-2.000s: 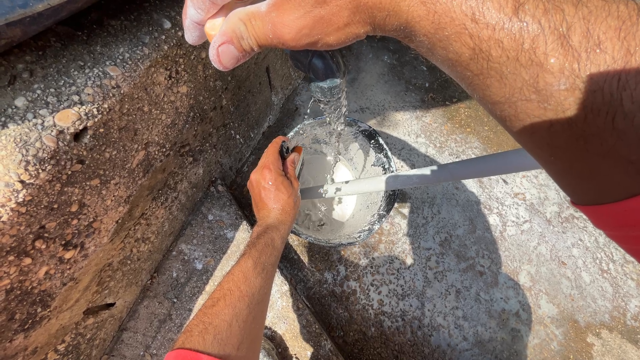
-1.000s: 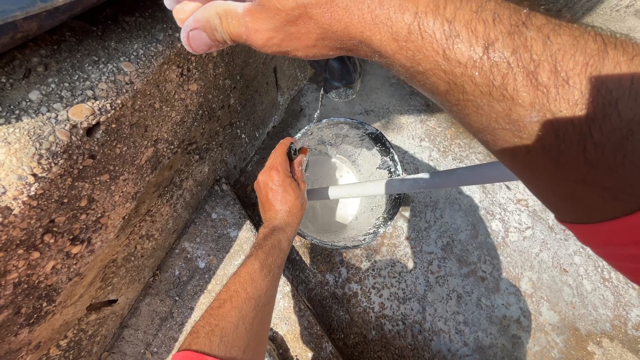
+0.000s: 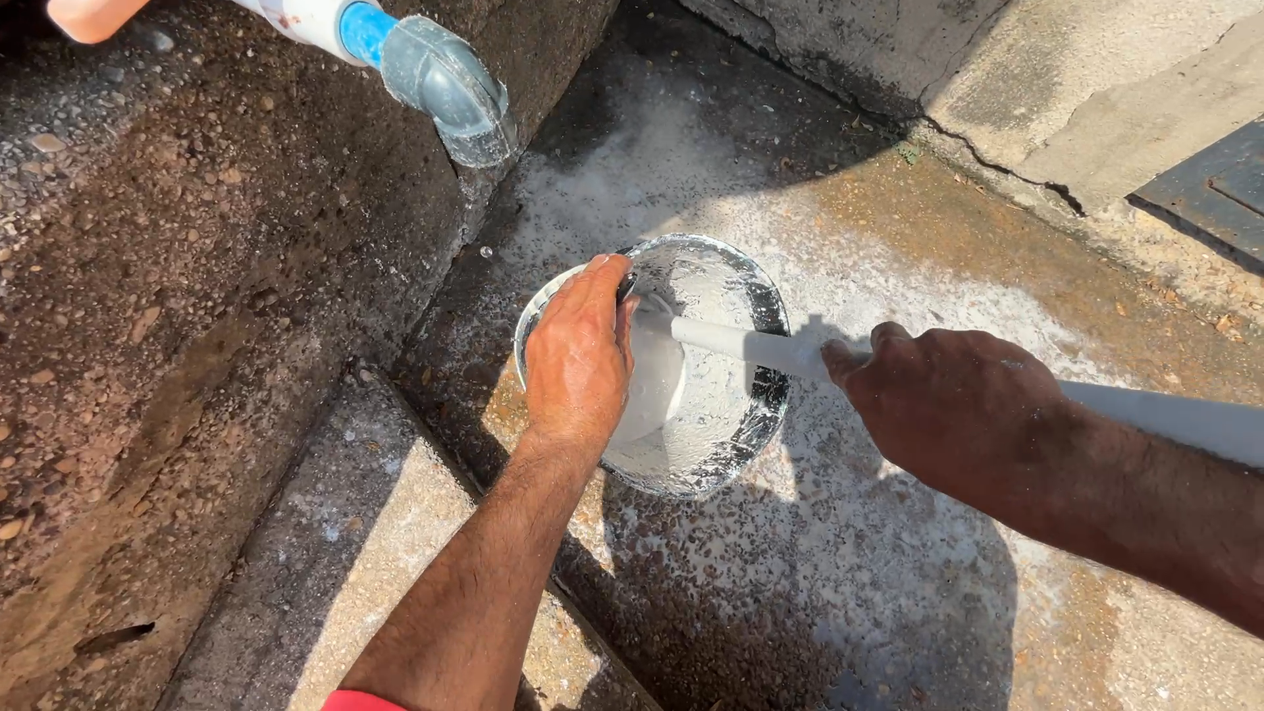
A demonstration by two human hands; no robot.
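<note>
A round dark bucket (image 3: 770,395), its inside coated with white residue, stands tilted on the wet concrete floor with whitish liquid (image 3: 652,380) in it. My left hand (image 3: 583,346) grips its left rim, the fingertips partly hidden at the edge. My right hand (image 3: 948,395) is closed around a long pale plastic pipe (image 3: 736,339), whose far end reaches into the bucket; that end's tip is hard to make out. At the upper left, above the floor, is a grey pipe elbow (image 3: 449,89) on a white and blue pipe, with no stream of water coming from it.
A rough pebbled concrete wall (image 3: 197,247) rises on the left, with a low concrete ledge (image 3: 346,533) at its foot. A cracked wall (image 3: 1037,89) runs along the back right, near a dark flat panel (image 3: 1215,193). White splashes mark the floor.
The water that poured from the elbow two seconds ago has stopped. My right hand has come down from the upper left and taken hold of the pipe. The bucket now leans over.
</note>
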